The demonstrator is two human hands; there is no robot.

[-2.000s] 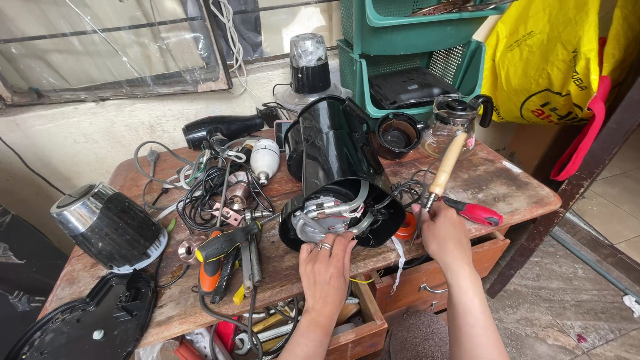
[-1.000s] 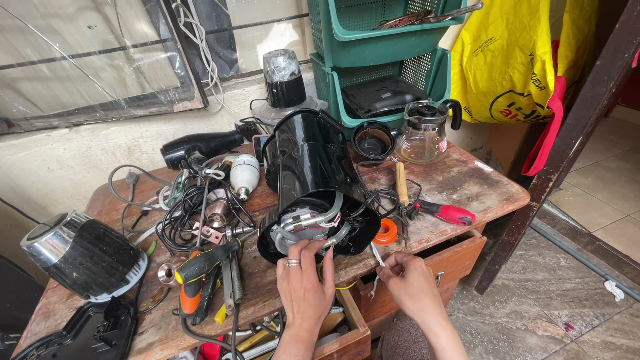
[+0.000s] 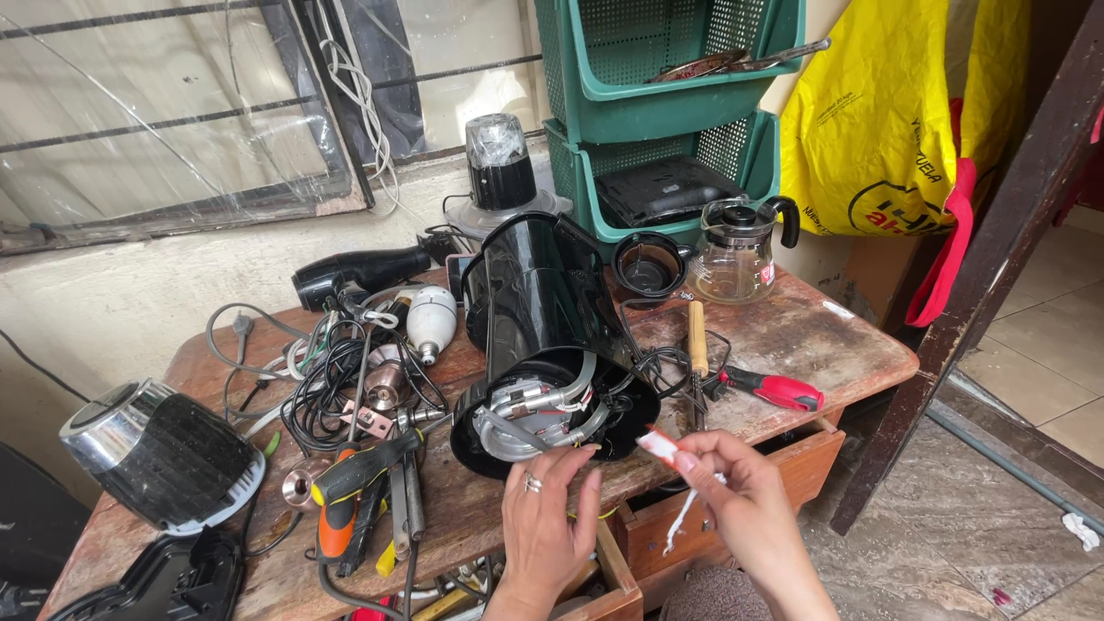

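A black coffee maker body [image 3: 552,293] lies on its side on the wooden table, its open base facing me with tubing and wires [image 3: 543,410] inside. My left hand [image 3: 552,517], wearing a ring, is at the lower rim of that opening, fingers apart; fingertip contact is unclear. My right hand [image 3: 733,492] pinches a small orange and white item [image 3: 662,444], with a white strip [image 3: 686,513] hanging below it. Behind that hand lie a wooden-handled tool [image 3: 697,341] and a red and black handled tool [image 3: 776,388].
Tangled cables [image 3: 323,397], a light bulb [image 3: 430,319], a hair dryer [image 3: 358,274] and hand tools [image 3: 366,470] crowd the left. A glass carafe [image 3: 733,259] stands behind, near green baskets [image 3: 673,103]. Open drawers [image 3: 733,509] project below the table edge.
The wooden-handled tool, in my right hand two seconds ago, now lies on the table. The orange ring seen on the table one second ago is gone from there; an orange and white item is in my right hand.
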